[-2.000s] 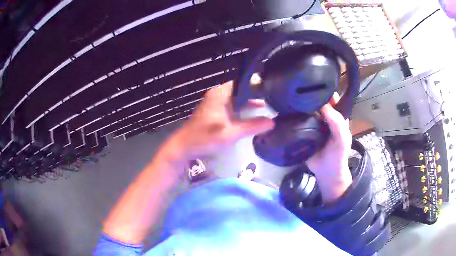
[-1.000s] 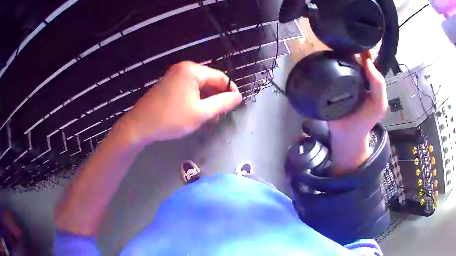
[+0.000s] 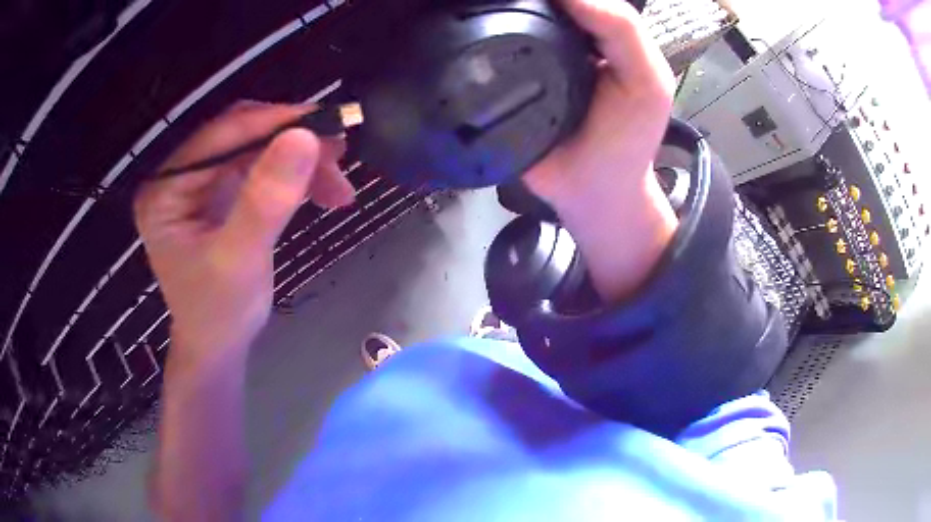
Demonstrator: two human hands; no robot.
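Observation:
My left hand [image 3: 240, 194] holds a thin black charging cable [image 3: 219, 158] between thumb and fingers. Its light metallic plug [image 3: 350, 114] points right, a little apart from the headphones. My right hand [image 3: 613, 133] grips black over-ear headphones by an ear cup [image 3: 500, 107], whose outer face shows a slot-like mark. The rest of these headphones is cut off at the top or hidden. Several more black headphones [image 3: 653, 336] hang stacked around my right forearm, one round cup showing at their left side.
The dark rack with pale strip edges [image 3: 128, 133] fills the left and upper left. A pale cabinet [image 3: 761, 112] and a dark unit with yellow terminals [image 3: 852, 245] stand at the right. My shoes [image 3: 380, 350] show on the grey floor [image 3: 306, 357].
The left hand has moved left and up, and the cable plug now shows in its fingers. The right hand has brought the headphones left, towards the rack. The forearm stack has shifted left.

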